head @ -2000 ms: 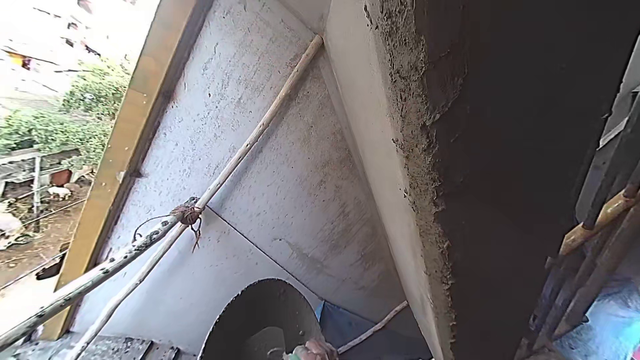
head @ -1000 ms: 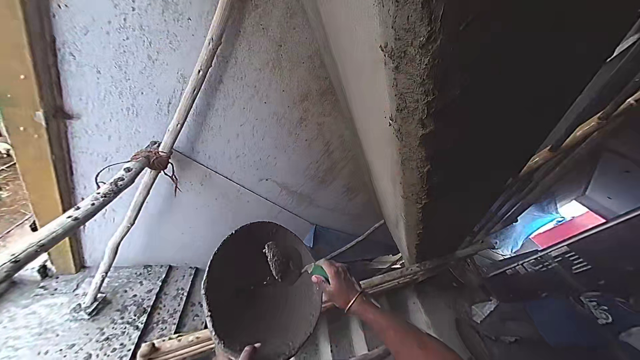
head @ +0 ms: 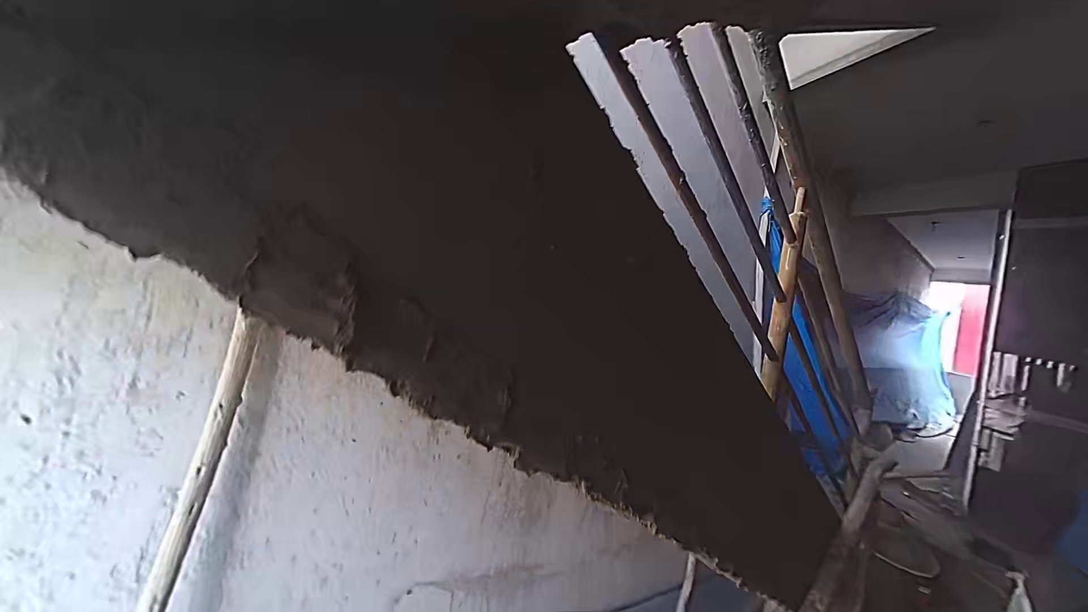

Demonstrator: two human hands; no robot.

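Neither of my hands shows in the head view now, and the mortar pan and trowel are out of sight as well. A dark, sloping surface of wet mortar [head: 527,280] fills the middle and upper left. Its lower edge is ragged, with a thicker patch of mortar [head: 302,280] just above the top of a wooden pole [head: 204,467]. Beneath that edge lies a rough whitish wall [head: 408,510].
Several dark metal bars [head: 680,170] slant down at the upper right, beside thick wooden poles [head: 820,238]. Blue sheeting [head: 905,365] hangs farther back. A log [head: 854,527] stands at the lower right near scattered debris.
The view has swung up and right to the sloping mortar surface. One second ago a hand held a green-handled trowel in a round pan of mortar, with another hand at the rim; all have left view.
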